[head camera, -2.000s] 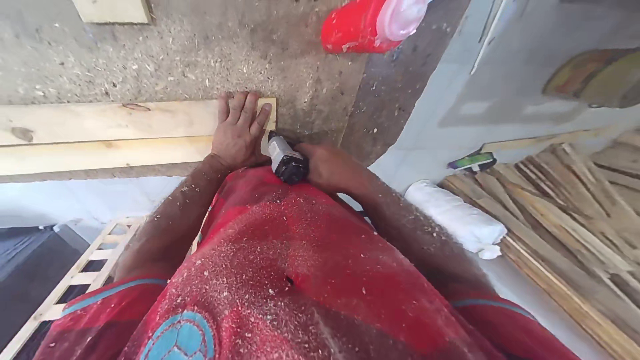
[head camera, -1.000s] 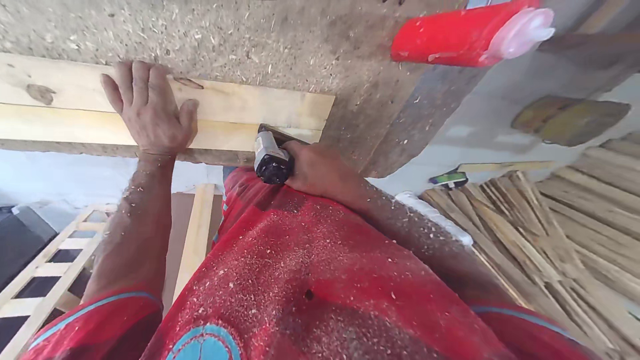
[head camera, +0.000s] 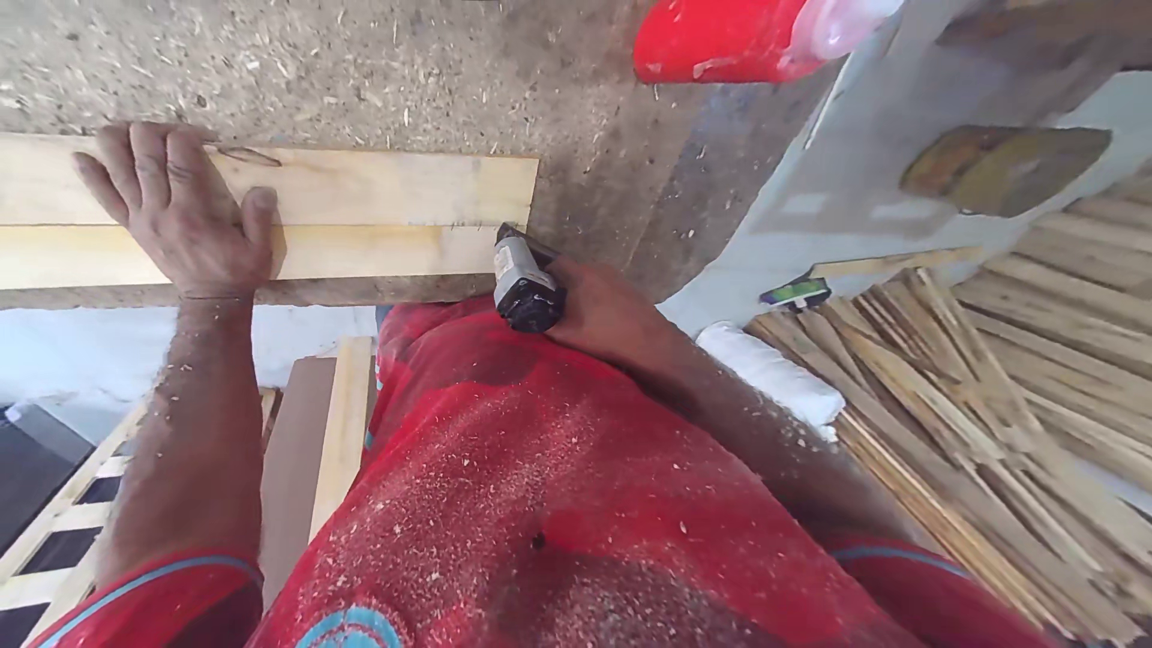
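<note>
Two pale wooden boards, a far one (head camera: 387, 187) and a near one (head camera: 360, 252), lie side by side on a chipboard worktop (head camera: 504, 90) strewn with wood shavings. My left hand (head camera: 189, 207) rests on them with its fingers spread, mostly over the far board. My right hand (head camera: 594, 301) grips a grey and black power tool (head camera: 526, 283), its tip at the right end of the near board. The exact kind of tool cannot be told, and my right fingers are partly hidden behind it.
A red container (head camera: 720, 40) with a whitish lid lies at the top of the worktop. Thin wood strips (head camera: 972, 396) are heaped at the right, near a white wrapped roll (head camera: 774, 373) and a green-and-dark object (head camera: 796, 292). A slatted wooden frame (head camera: 67, 513) stands lower left.
My left hand has moved left along the boards, away from the right hand and tool. More of the boards' right end shows. The view has shifted.
</note>
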